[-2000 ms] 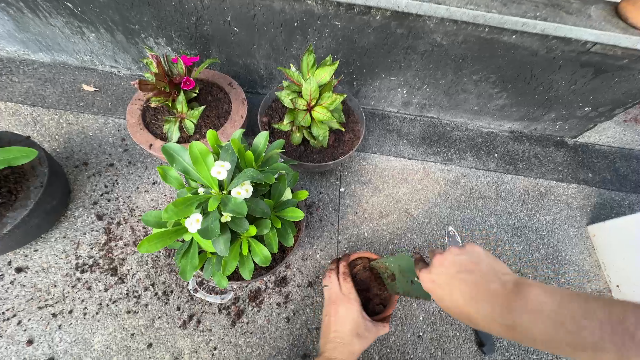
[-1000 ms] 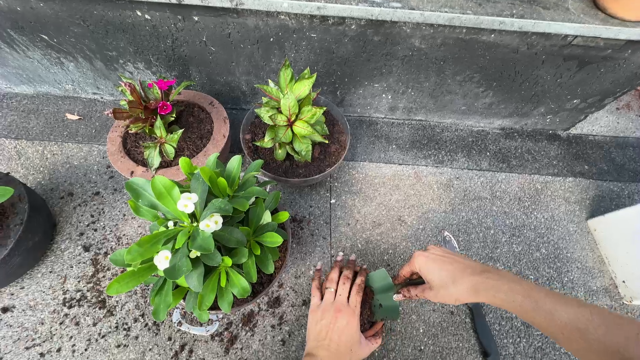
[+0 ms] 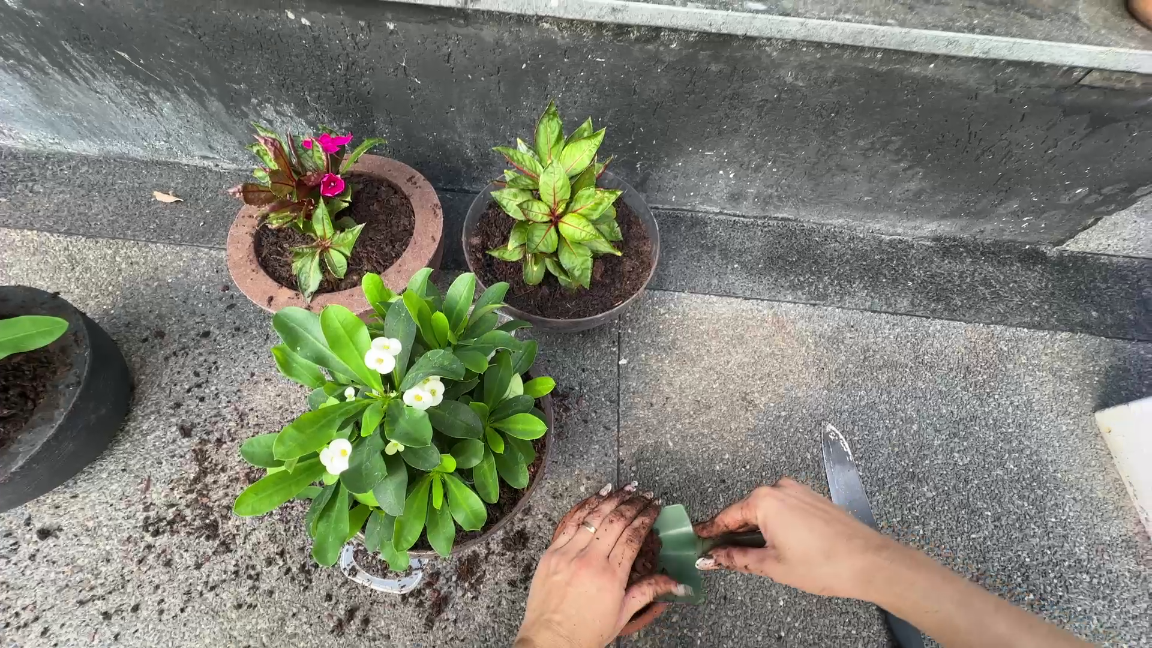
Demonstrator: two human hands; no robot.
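Note:
My left hand [image 3: 589, 571], with soil on its fingers, lies over the small terracotta pot [image 3: 643, 619] and covers most of it. Dark soil [image 3: 645, 556] shows between that hand and the green blade of a hand trowel [image 3: 679, 551]. The trowel's dark handle is gripped in my right hand [image 3: 792, 535], its blade against the pot's right side. Left of my hands stands a potted crown-of-thorns plant [image 3: 405, 423] with white flowers. Whether my left fingers grip the pot's rim is hidden.
A knife [image 3: 846, 477] lies partly under my right forearm. Behind stand a clay pot with pink flowers [image 3: 423, 207] and a bowl-shaped pot [image 3: 650, 243] with a variegated plant. A black pot [image 3: 99, 396] stands far left, a white object [image 3: 1129, 450] far right. Soil litters the paving.
My left hand has moved from the pot's left side to over its top. The trowel blade has turned from lying across the soil to the pot's right side.

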